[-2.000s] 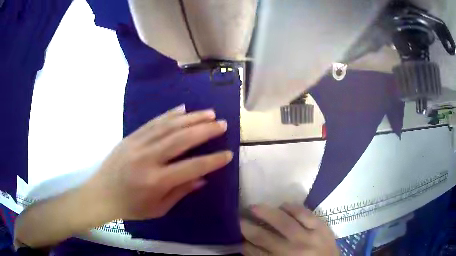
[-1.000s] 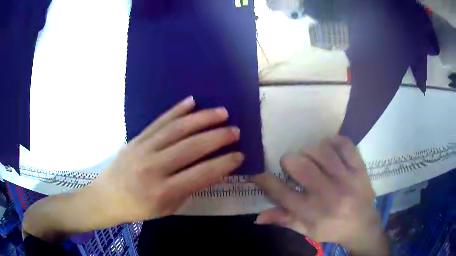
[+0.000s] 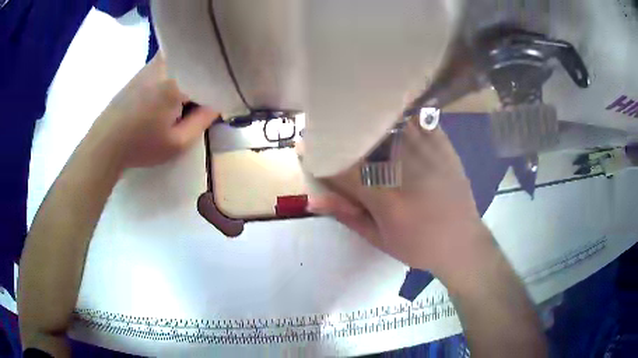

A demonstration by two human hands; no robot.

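Note:
My left hand (image 3: 157, 122) is at the left of the sewing machine head (image 3: 238, 56), its fingers curled and partly hidden by the head. My right hand (image 3: 402, 199) reaches in from the right, its thumb near the red tape mark (image 3: 292, 205) and its other fingers partly behind the machine. I cannot tell if either hand holds anything. The presser foot (image 3: 280, 129) stands over the bare metal needle plate (image 3: 234, 136). The dark purple pointed piece (image 3: 479, 157) lies right of the needle, partly under my right hand and forearm.
The cream slide plate (image 3: 252, 182) has a brown rounded tab (image 3: 220, 217) at its left corner. Purple-blue cloth (image 3: 35, 77) lies at the far left. A knurled knob (image 3: 523, 129) hangs at the right. A printed ruler (image 3: 266, 330) runs along the table's front edge.
The large purple panel is gone from the needle area, baring the plate. Both hands have moved from the front edge up beside the machine head. The view has shifted and shows the head again.

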